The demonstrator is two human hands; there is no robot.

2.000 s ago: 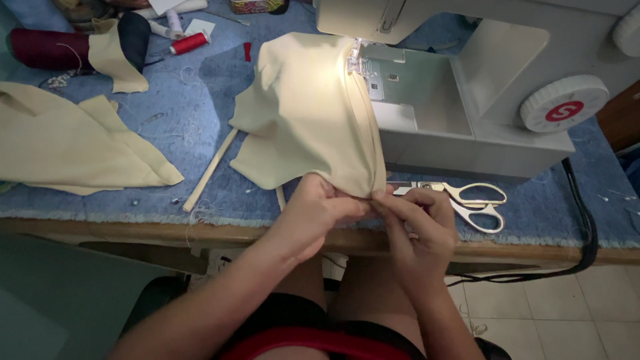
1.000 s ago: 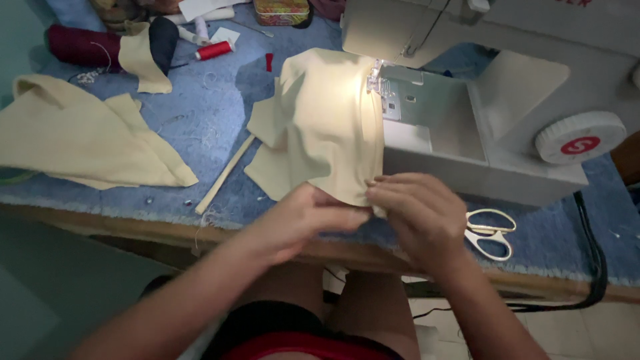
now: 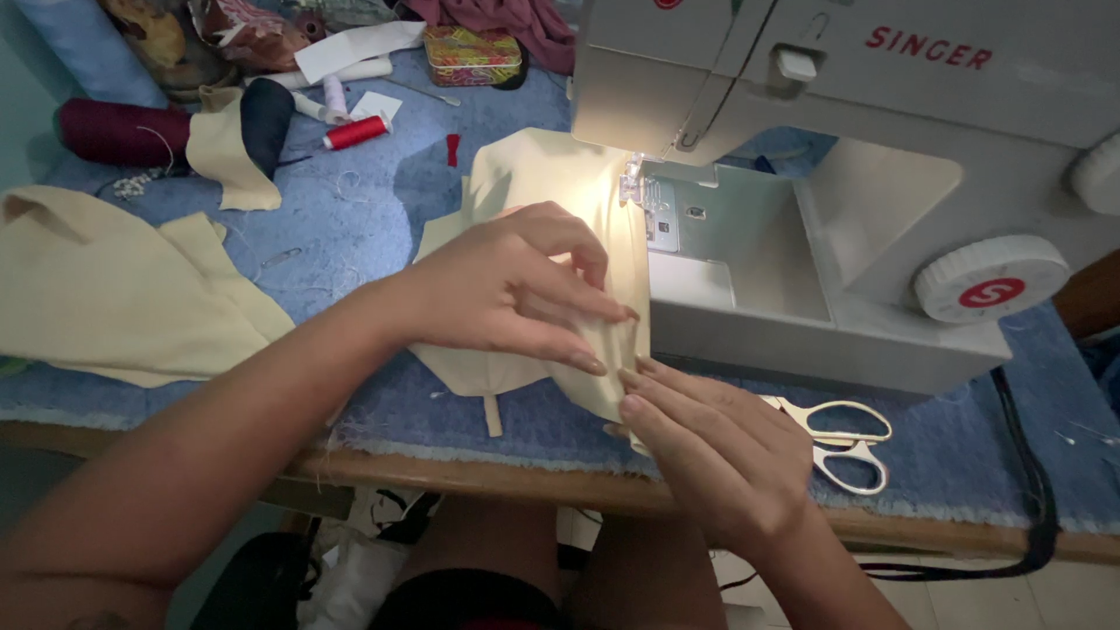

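Cream fabric (image 3: 525,175) lies at the left of a white Singer sewing machine (image 3: 840,341), its right edge running under the lit presser foot (image 3: 630,185). My left hand (image 3: 516,289) is over the fabric, thumb and fingers apart, fingertips at the folded edge; whether it pinches any cloth is unclear. Nearer the table's front, my right hand (image 3: 726,446) holds the lower end of that folded edge, fingers on top and the thumb hidden. Gold-handled scissors (image 3: 844,437) lie just right of my right hand, their blades mostly hidden.
More cream fabric (image 3: 114,289) lies at the left. Behind it are a maroon thread cone (image 3: 122,131), a dark cone (image 3: 265,122), a red spool (image 3: 357,132) and a patterned tin (image 3: 472,57). A black cable (image 3: 1028,464) hangs over the wooden table edge (image 3: 560,490) at the right.
My left hand has moved up along the fabric from its lower edge and its fingers have spread. My right hand stays at the lower end. The view has come closer to the table.
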